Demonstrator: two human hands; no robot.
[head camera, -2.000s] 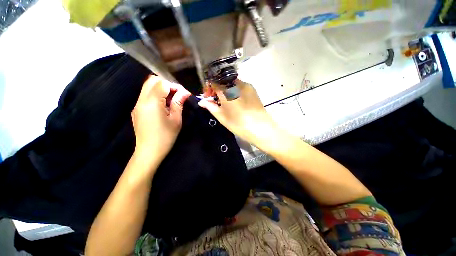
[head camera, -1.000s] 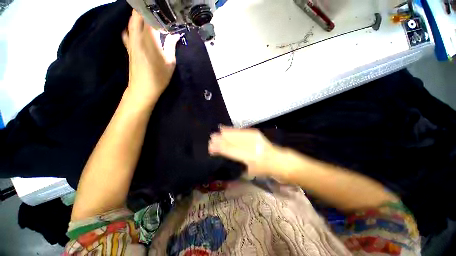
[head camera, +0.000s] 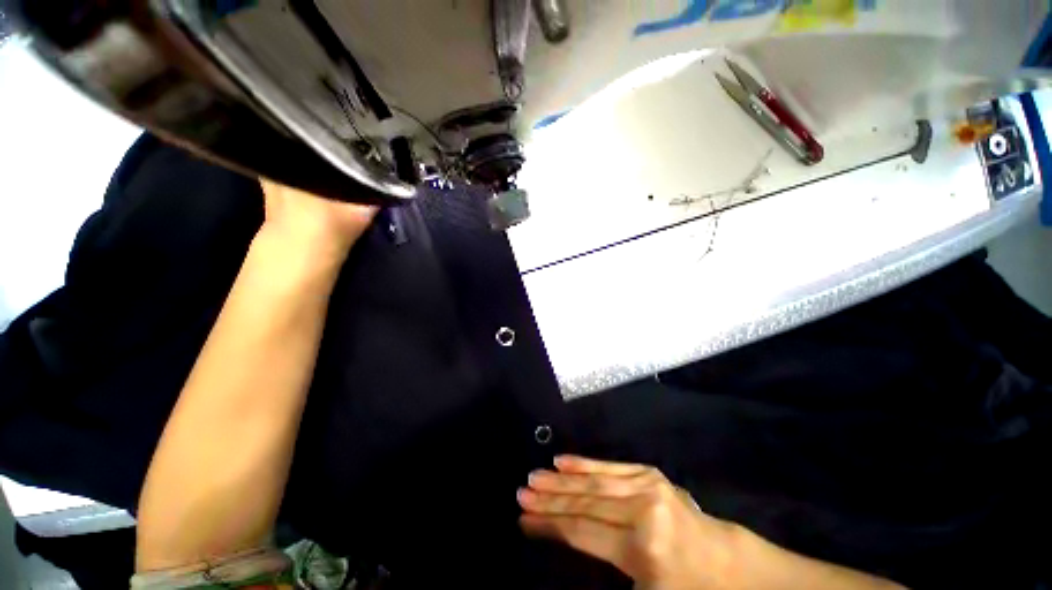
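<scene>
A black garment (head camera: 427, 461) lies over the machine table's edge and into the lap, its band running up under the needle area. Two silver eyelets (head camera: 505, 337) show in the band. My left hand (head camera: 314, 219) rests on the cloth left of the needle, its fingers mostly hidden behind the machine head. My right hand (head camera: 611, 507) lies flat, fingers extended, on the cloth just below the lower eyelet; no grip on the cloth shows. A small mark or label, unclear, shows on the cloth near my left hand.
The sewing machine head (head camera: 646, 35) fills the top. Red-handled thread snips (head camera: 773, 112) lie on the machine bed (head camera: 623, 231), with loose thread ends (head camera: 721, 198) near them. A ruler strip (head camera: 808, 311) runs along the front edge. More black cloth (head camera: 854, 426) lies at the right.
Both hands were together at the needle. The right hand came down to the lower band, and the snips now lie on the bed. The left hand stayed near the needle. The view shifted closer to the machine head.
</scene>
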